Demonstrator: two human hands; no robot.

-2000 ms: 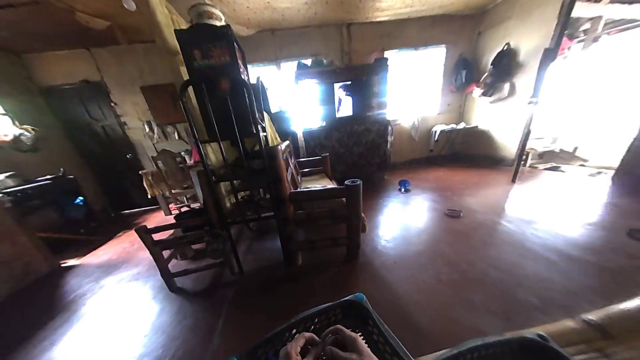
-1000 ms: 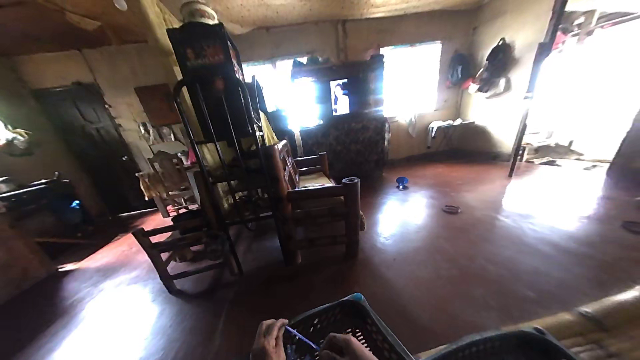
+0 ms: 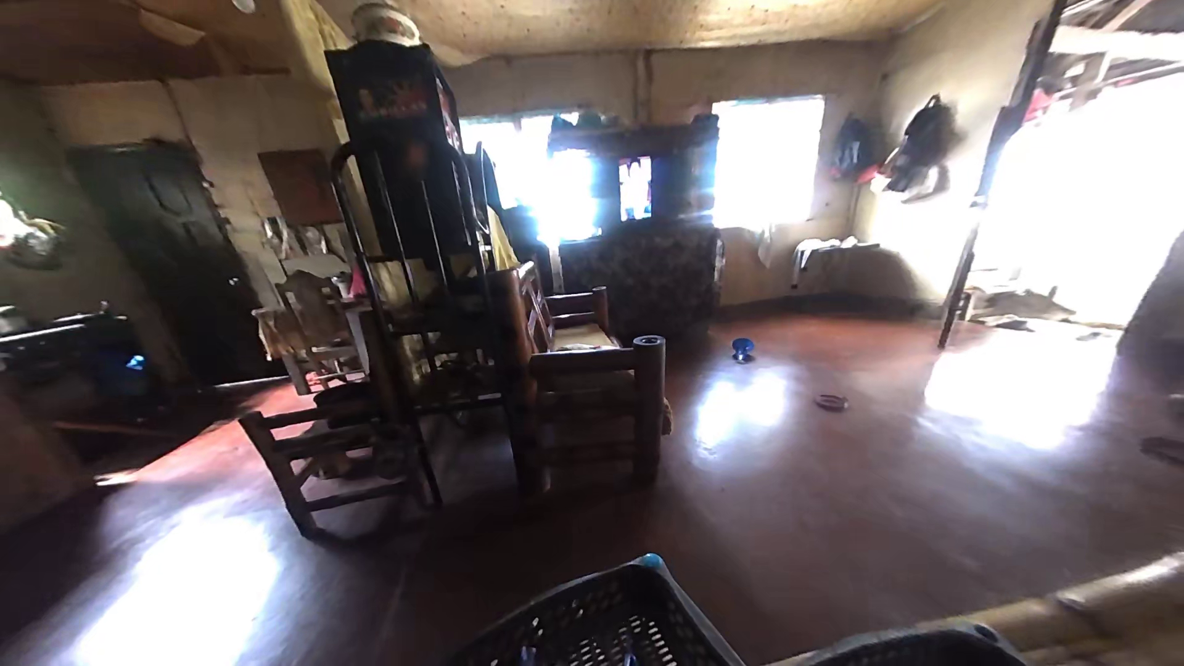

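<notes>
Neither my left hand nor my right hand is in the frame of now. At the bottom centre, a black perforated plastic basket (image 3: 592, 606) shows its far corner and part of its inside, cut off by the lower edge. Small bluish things (image 3: 629, 650) show low inside it, too little of them to name. The rim of a second dark container (image 3: 925, 645) lies to its right, beside a bamboo pole (image 3: 1064, 606).
A bamboo armchair (image 3: 592, 361) and a black metal rack (image 3: 416, 324) stand ahead on the reddish floor (image 3: 740, 546). Farther right on the floor lie a small blue object (image 3: 743, 349) and a slipper (image 3: 831, 401). A doorway (image 3: 1054, 231) opens at right.
Both hands were over the basket in the earlier frames, one second ago with a thin purplish item between them. They have since gone out of view at the bottom.
</notes>
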